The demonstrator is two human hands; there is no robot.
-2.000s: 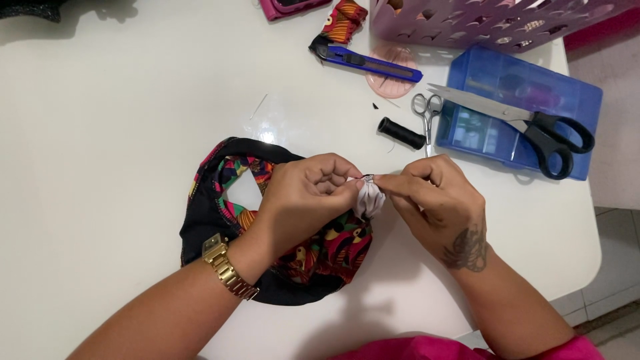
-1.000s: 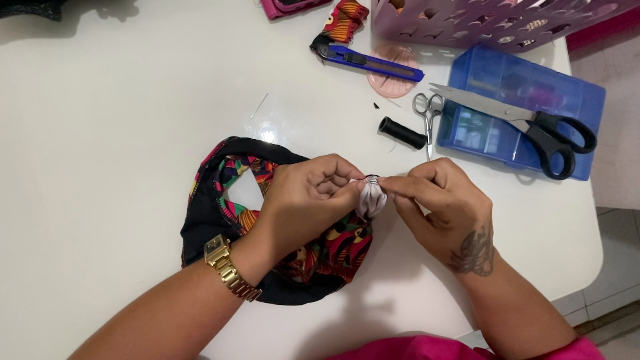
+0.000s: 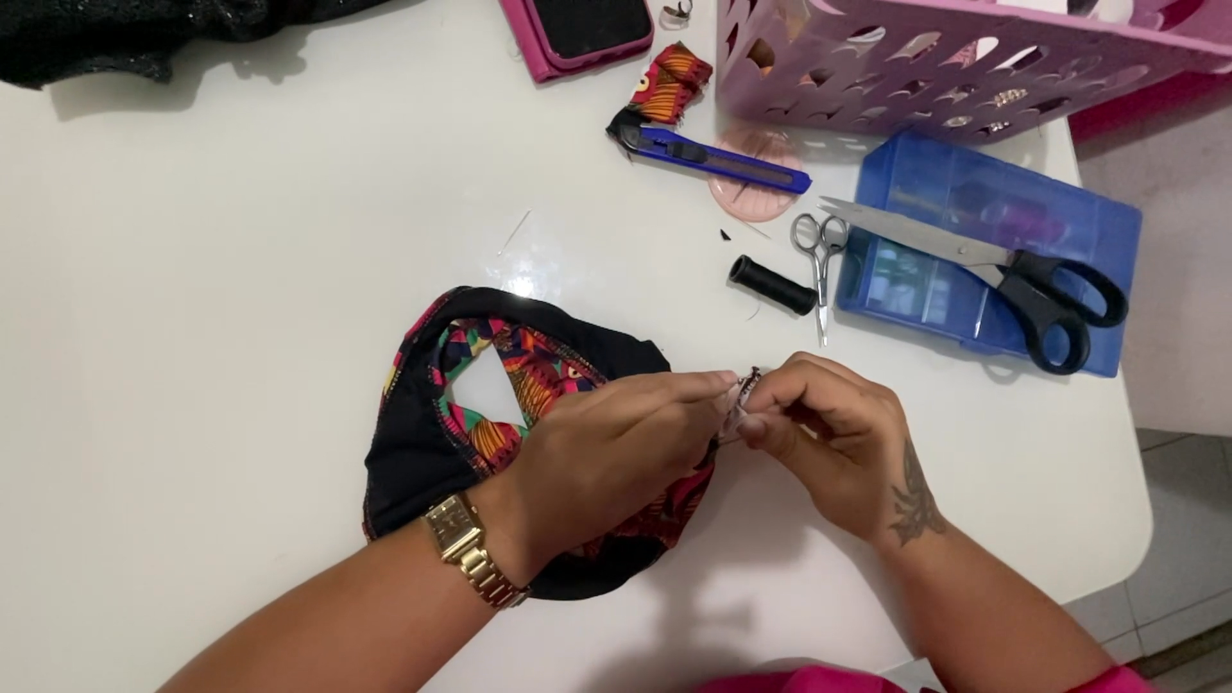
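Observation:
A black garment [image 3: 414,481] with a colourful printed fabric inside lies on the white table, partly under my left hand [image 3: 616,452]. Between the fingertips of both hands is a small piece of white fabric [image 3: 734,409] with a dark edge. My left hand pinches it from the left, its fingers hiding part of it. My right hand [image 3: 837,443] grips its right side between thumb and index finger. Whether a needle is between the fingers cannot be told. Near my right hand lie a black thread spool [image 3: 772,285] and small metal scissors [image 3: 820,265].
Large black-handled scissors [image 3: 1020,269] rest on a blue plastic box [image 3: 895,173] at the right. Behind stand a pink perforated basket [image 3: 866,82], a blue snap-off cutter [image 3: 722,159] over a pink disc [image 3: 756,202], and a printed fabric scrap [image 3: 672,85]. A pink-cased phone [image 3: 587,29] lies farther back.
My left hand has turned so its back faces up more, and the white fabric between my fingers has turned and shows less. My right thumb has come into view against it.

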